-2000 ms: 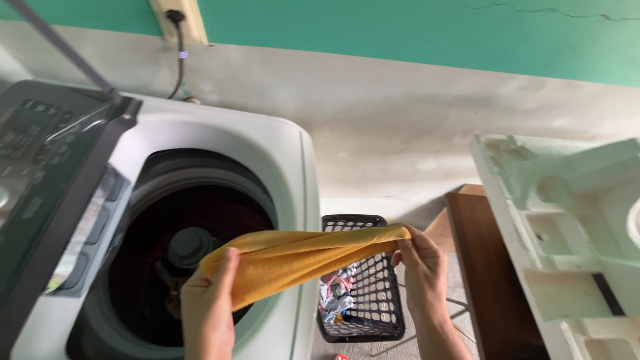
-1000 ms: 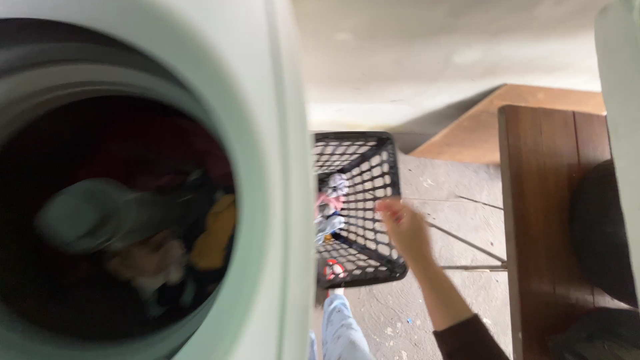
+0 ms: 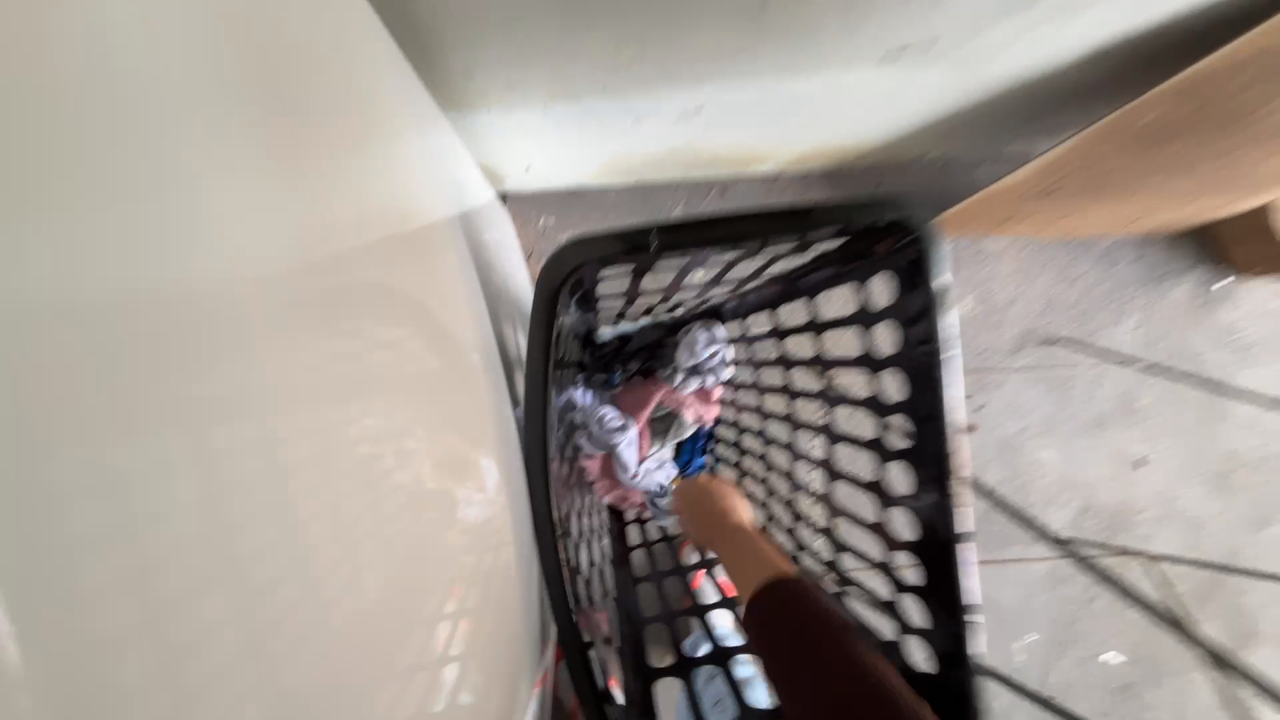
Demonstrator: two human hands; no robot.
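My right hand reaches down inside a black plastic laundry basket, close to the clothes lying at its bottom. Blur and the angle hide its fingers, so any hold on the cloth cannot be made out. White garments, pink cloth, a blue piece and a grey-white bundle lie together in the basket. A dark sleeve covers my right forearm. My left hand is out of view.
The white side of the washing machine fills the left, close beside the basket. A pale wall stands behind. At the upper right is a brown wooden board, above a concrete floor crossed by thin dark lines.
The yellow cloth, earlier stretched between both hands over the washer, is no longer in them. My right hand has gone down into the basket. The view has swung down toward the basket.
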